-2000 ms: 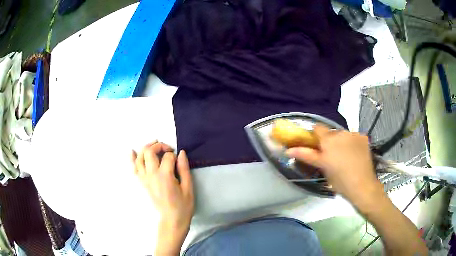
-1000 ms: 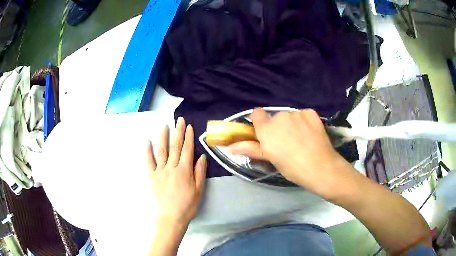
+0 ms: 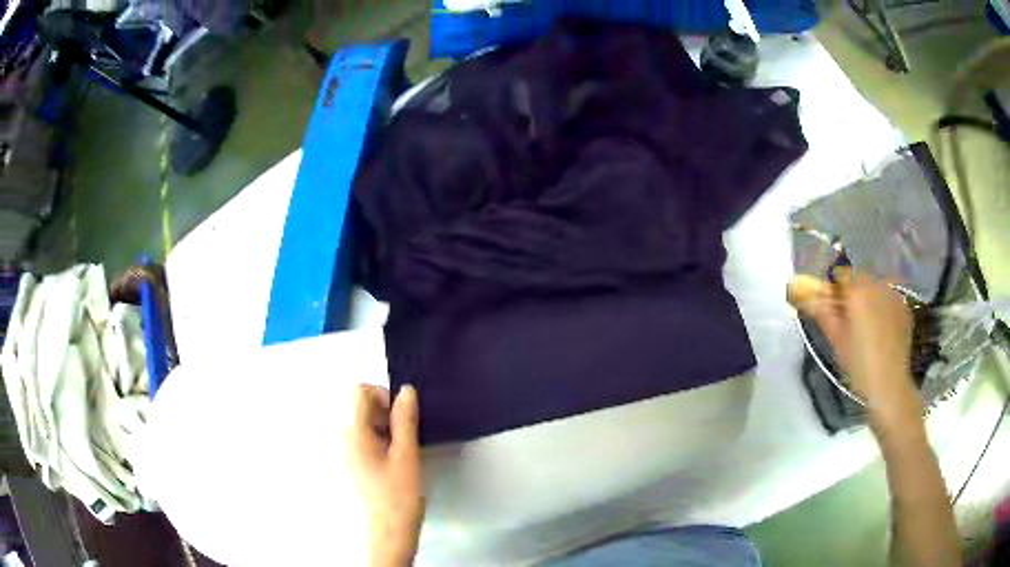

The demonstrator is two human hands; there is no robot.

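The dark purple garment (image 3: 576,354) lies on the white padded board (image 3: 266,443), its lower band flat and its upper part bunched in folds. My left hand (image 3: 390,465) is at the garment's lower left corner, thumb and finger at its edge; whether it pinches the cloth I cannot tell. My right hand (image 3: 875,332) is at the right, closed on the tan handle (image 3: 811,295) of the steam iron (image 3: 833,371). The iron is blurred and over the grey iron rest (image 3: 875,222); my hand hides much of it.
A blue support arm (image 3: 327,199) stands left of the garment. Cream cloth (image 3: 72,377) hangs at the far left. A pale hose (image 3: 975,319) runs behind the iron. A small dark round object (image 3: 729,55) sits at the board's far edge.
My right hand has moved the iron rightward off the garment to the rest. My left hand, spread at the garment's left edge a second ago, is now partly curled at its lower left corner.
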